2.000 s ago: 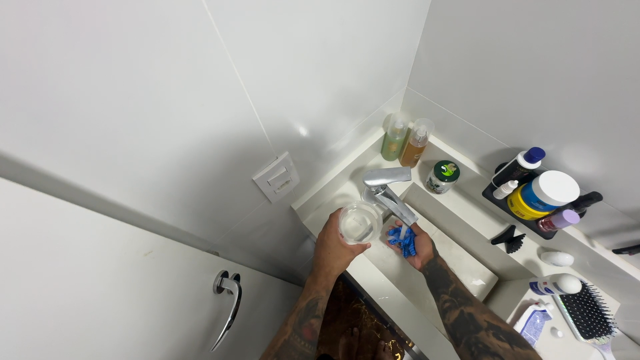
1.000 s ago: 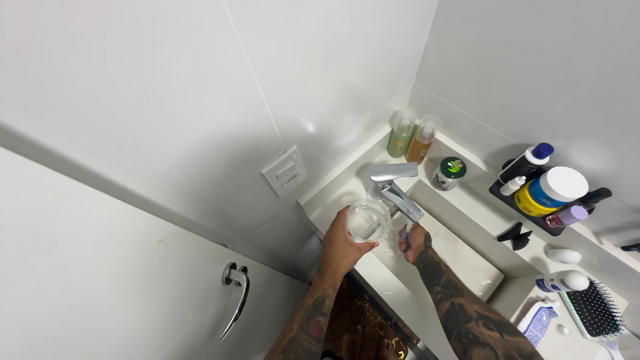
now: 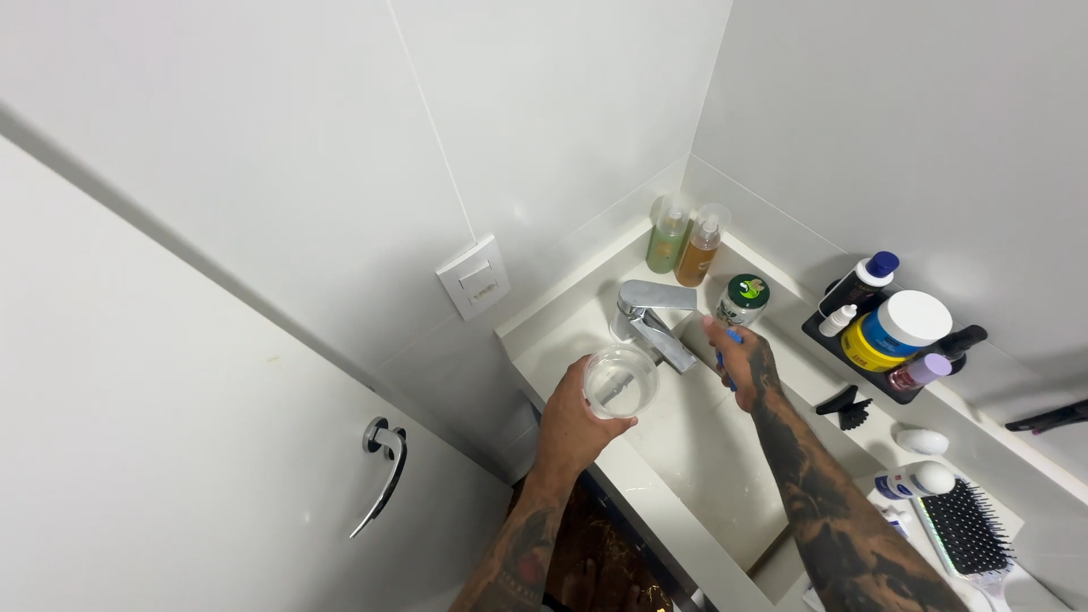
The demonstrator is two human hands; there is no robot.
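Note:
My left hand [image 3: 578, 425] holds a clear plastic cup [image 3: 620, 381] by its side, just in front of the chrome faucet [image 3: 653, 310]. Some clear liquid seems to be in the cup. My right hand [image 3: 741, 365] is closed around a blue cloth or glove [image 3: 731, 344], mostly hidden by the fingers, with the index finger reaching toward the end of the faucet's lever. Below both hands lies the white sink basin [image 3: 714, 467].
Behind the faucet stand a green bottle [image 3: 667, 242], an amber bottle [image 3: 699, 255] and a green-lidded jar [image 3: 744, 299]. A black tray [image 3: 818, 336] of toiletries, a black hair clip [image 3: 846, 408] and a hairbrush [image 3: 967, 523] lie right. A door handle [image 3: 389, 476] is at left.
My right hand has moved up from beside the spout to near the faucet lever, with the blue item in it. My left hand still holds the cup.

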